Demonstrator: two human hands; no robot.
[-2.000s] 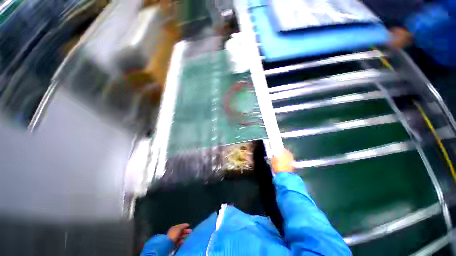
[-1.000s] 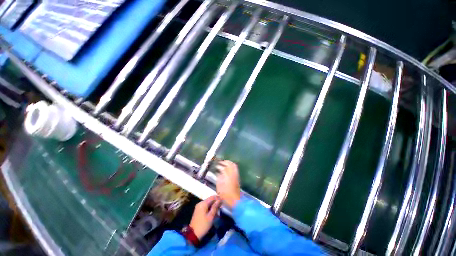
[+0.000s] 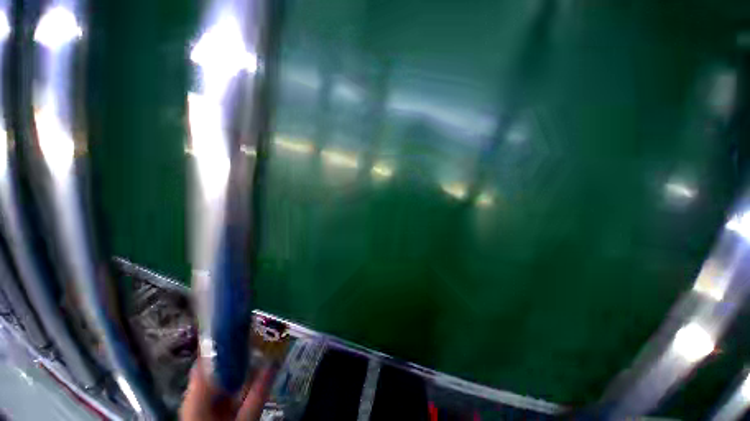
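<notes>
A shiny metal conveyor roller stands large and close in the left part of the view. A hand at the bottom edge, cut off by it, looks by its place like my left hand. Its fingers show on both sides of the roller's lower end and seem to grip it. The palm and wrist are out of the picture. My right hand is not in view.
More metal rollers stand at the far left and lower right. Behind them is the glossy green floor with light reflections. A thin metal rail crosses low, with dark shapes below it.
The view has moved from the green-topped table and long rail to very close over the rollers. Two hands showed together at the rail; now only one shows, at a roller.
</notes>
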